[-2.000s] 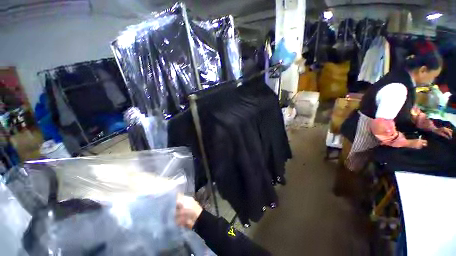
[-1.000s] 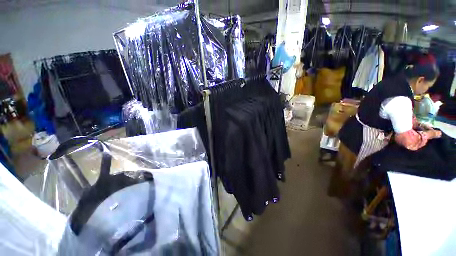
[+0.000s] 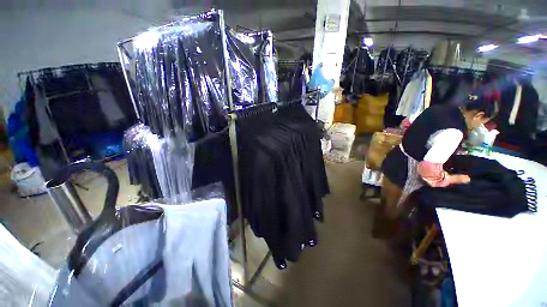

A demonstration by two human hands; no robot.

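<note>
A light blue-grey garment (image 3: 195,246) hangs close in front of me at the lower left, cut off by the bottom edge. Its black hanger (image 3: 108,207) shows inside the neck, and the hook curves over a shiny metal rail end (image 3: 70,204). A small label (image 3: 117,247) is inside the back collar. Clear film with glints lies near the shoulders; how far down it reaches I cannot tell. A pale, glossy bagged garment (image 3: 27,279) is at the lower left corner. Neither of my hands is in view.
Black garments (image 3: 279,174) hang on a rail just ahead. Bagged dark garments (image 3: 180,84) hang higher behind them. A person (image 3: 429,144) leans over a white-topped table (image 3: 492,246) at right, hands on a dark garment (image 3: 480,186). Concrete floor (image 3: 336,240) lies between rail and table.
My hand holding the film two seconds ago has left the view. The film standing above the garment's shoulders has come down, baring the hook. The view has turned slightly right.
</note>
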